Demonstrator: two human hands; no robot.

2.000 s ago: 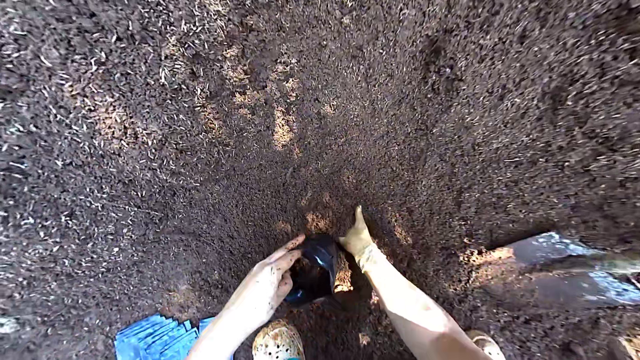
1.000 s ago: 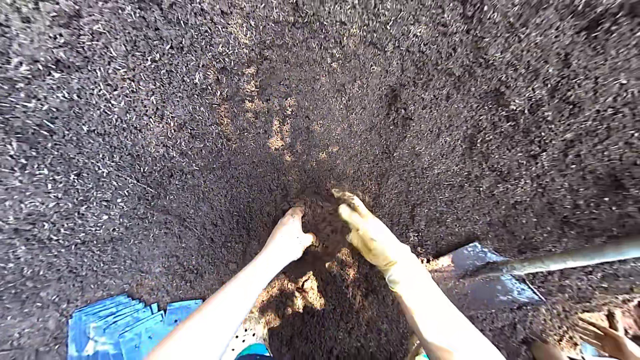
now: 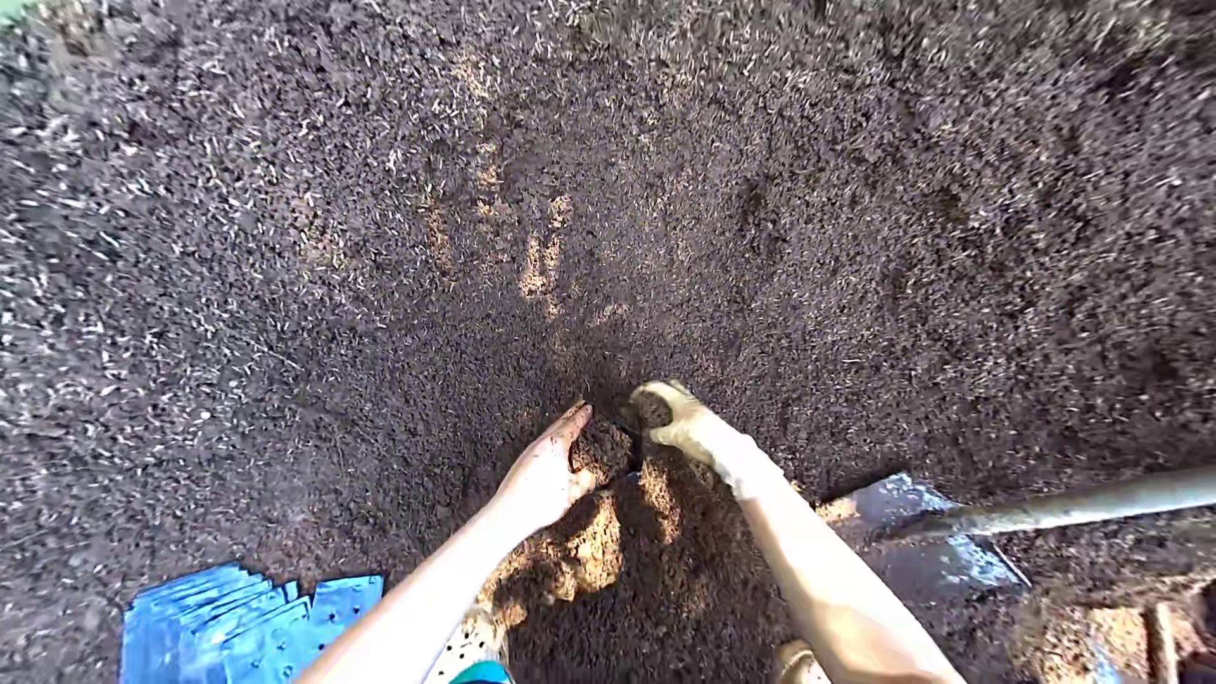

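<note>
My left hand (image 3: 546,475), bare and dusty, curls round a clump of dark soil (image 3: 600,448) low in the middle of the head view. Facing it on the right, my right hand (image 3: 686,426) wears a pale, soil-stained glove and cups more dark soil (image 3: 651,408) in its palm and fingers. A small dark, shiny edge (image 3: 635,451), perhaps of the black plastic bag, shows between the hands. Soil and shadow hide the rest of it.
Loose dark soil (image 3: 608,313) surrounds the hands. Blue flat sheets (image 3: 223,627) lie at lower left. A shovel blade (image 3: 912,532) lies at right, its handle (image 3: 1092,503) reaching the right edge. A perforated shoe (image 3: 470,646) is below my left hand.
Two seconds ago my left hand was at an open black bag with my right hand beside it; both hands now have soil in them. Another person's hand at lower right has gone from view.
</note>
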